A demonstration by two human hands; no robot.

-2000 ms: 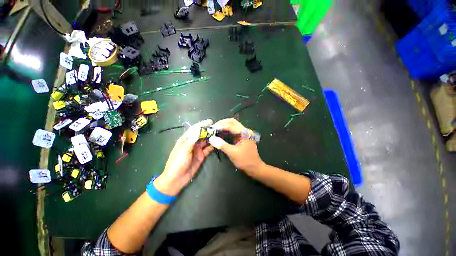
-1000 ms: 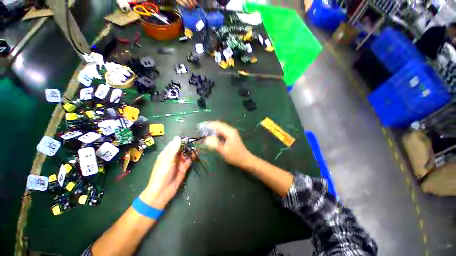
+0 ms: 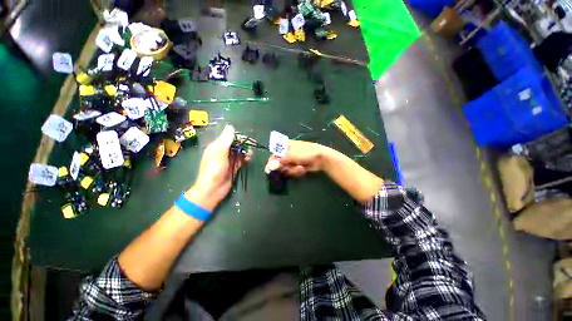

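Observation:
My left hand holds a small wired circuit board at its fingertips, with thin black leads hanging down. A white pad with dark marks sits at the end of a lead, beside my right hand's fingers. My right hand grips a small black plastic bracket just below its fingertips, right of the board. White covering shows on fingertips of both hands. The board and the bracket are apart.
A heap of wired modules with white and yellow pads lies at left, below a tape roll. Loose black brackets and green strands lie beyond my hands. An orange-yellow strip is at right. More modules lie at the far end.
My right hand has moved from beside the board to lower right and now has a black bracket. The white pad is now clearly visible. The camera view has shifted.

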